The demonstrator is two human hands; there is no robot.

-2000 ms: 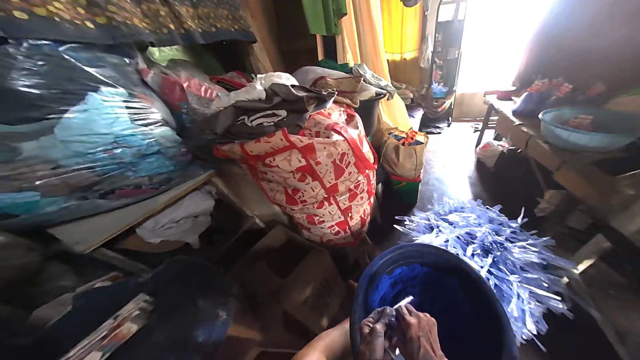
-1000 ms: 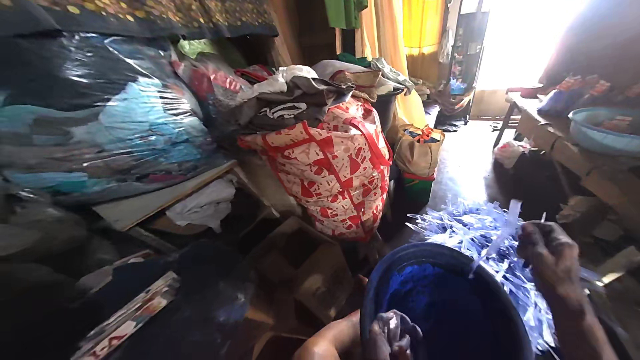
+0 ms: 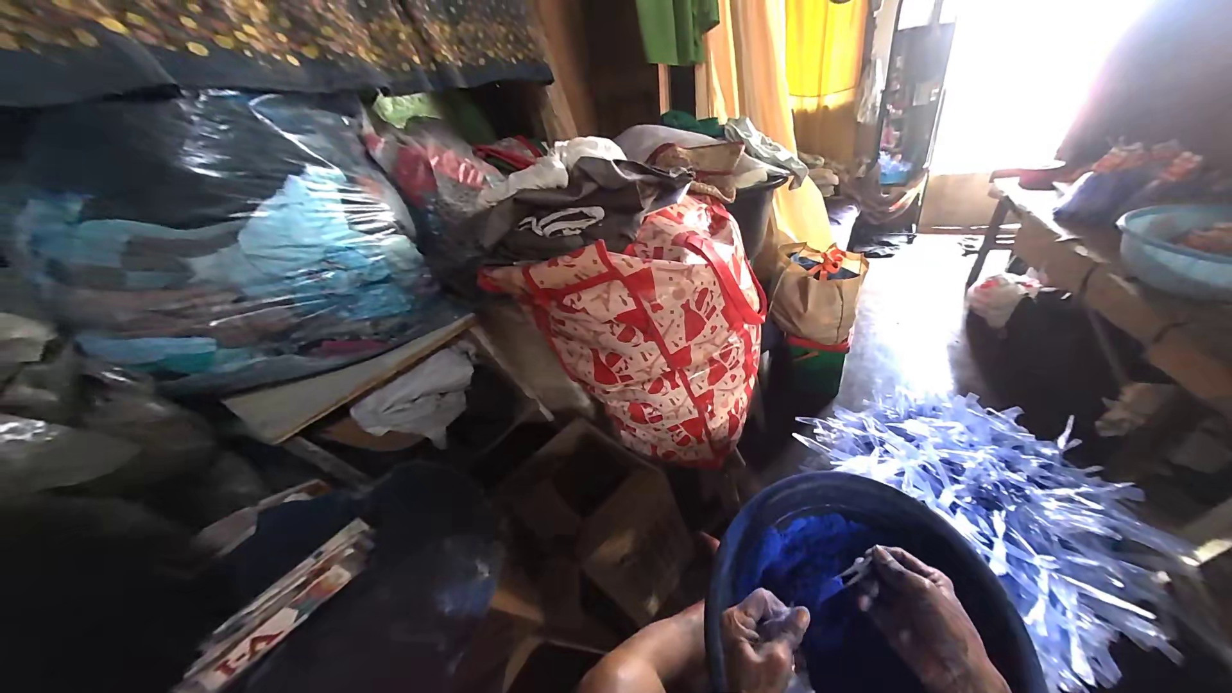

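Over a dark round tub (image 3: 972, 563) at the lower right, both hands are held close together but apart. The tub contains bright blue powder (image 3: 808, 553). My left hand (image 3: 765, 640) is closed at the tub's near left side, with a bit of pale, thin plastic showing below its fingers. Between the thumb and fingers of my right hand (image 3: 914, 606) is a small whitish strip (image 3: 855, 571), its end pointing toward the left hand. A large heap of pale blue-white plastic strips (image 3: 1011, 510) lies on the floor just beyond and right of the tub.
A red-and-white patterned bag (image 3: 664, 356) full of cloth stands beyond the tub, near open cardboard boxes (image 3: 626, 529). Behind it is a brown paper bag (image 3: 818, 298). A wooden bench (image 3: 1107, 260) with a light-blue basin (image 3: 1174, 255) runs along the right. Clear plastic sacks of clothes (image 3: 231, 241) fill the left.
My right hand was over the tub, then out at the strip heap one second ago, and is now back over the tub beside my left hand.
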